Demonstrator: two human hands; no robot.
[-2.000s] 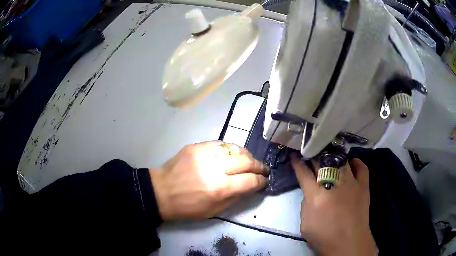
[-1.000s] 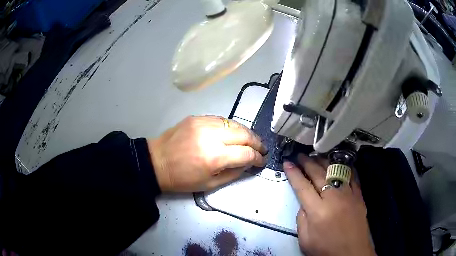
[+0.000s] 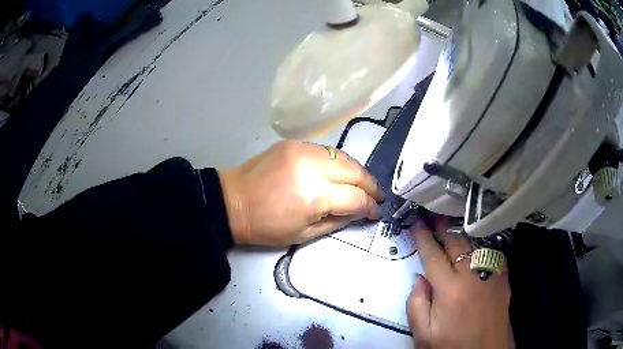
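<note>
A dark denim garment piece [image 3: 394, 153] runs back from the needle area, left of the sewing machine head [image 3: 478, 116]. My left hand [image 3: 307, 194], with a ring, holds the cloth's left edge between thumb and fingers beside the presser foot [image 3: 403, 221]. My right hand [image 3: 458, 286], also ringed, lies right of the foot with its fingertips by the cloth under the head; its hold is partly hidden by the head and tension dial [image 3: 487, 262]. The needle plate [image 3: 391, 247] shows bare in front of the foot.
The cream sewing lamp [image 3: 345, 71] hangs left of the head, above the worn white table [image 3: 164, 109]. Dark cloth [image 3: 546, 286] lies at the right. A blue bin [image 3: 89, 8] is at the upper left. Dark specks lie at the table's front.
The denim has moved back past the foot, baring the needle plate and feed area. Both hands have followed it back slightly. The machine and lamp sit further right in the picture.
</note>
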